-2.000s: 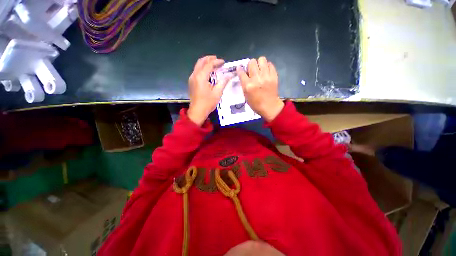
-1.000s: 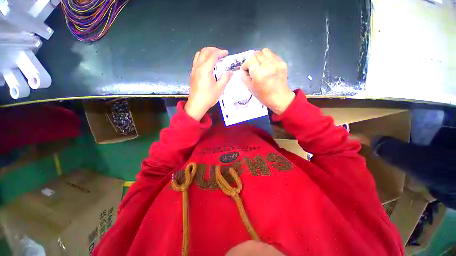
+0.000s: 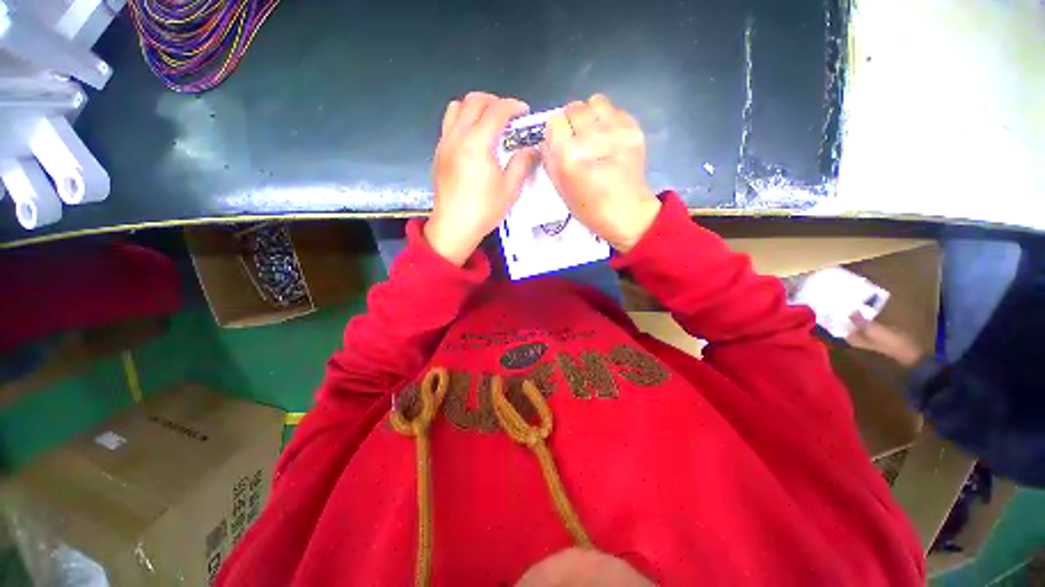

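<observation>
A white moulded housing (image 3: 551,235) is held at the bench's front edge, with a dark curved mark or slot near its lower end. Dark small detail shows at its upper end between my hands; it is too small to make out. My left hand (image 3: 474,172) grips its left upper side. My right hand (image 3: 598,166) grips its right upper side, fingers bent over the top. The fingertips partly hide the upper part.
White housings (image 3: 52,155) are piled at the far left. A looped bundle of multicoloured wire leads (image 3: 195,46) lies beside them. Below the bench, an open carton (image 3: 218,281) holds dark metallic parts. At right, another person's hand (image 3: 888,338) holds a white part over a carton.
My hands and the housing have moved slightly up the view. My fingers have shifted on its upper end. At right, the other person's hand now shows with a white part.
</observation>
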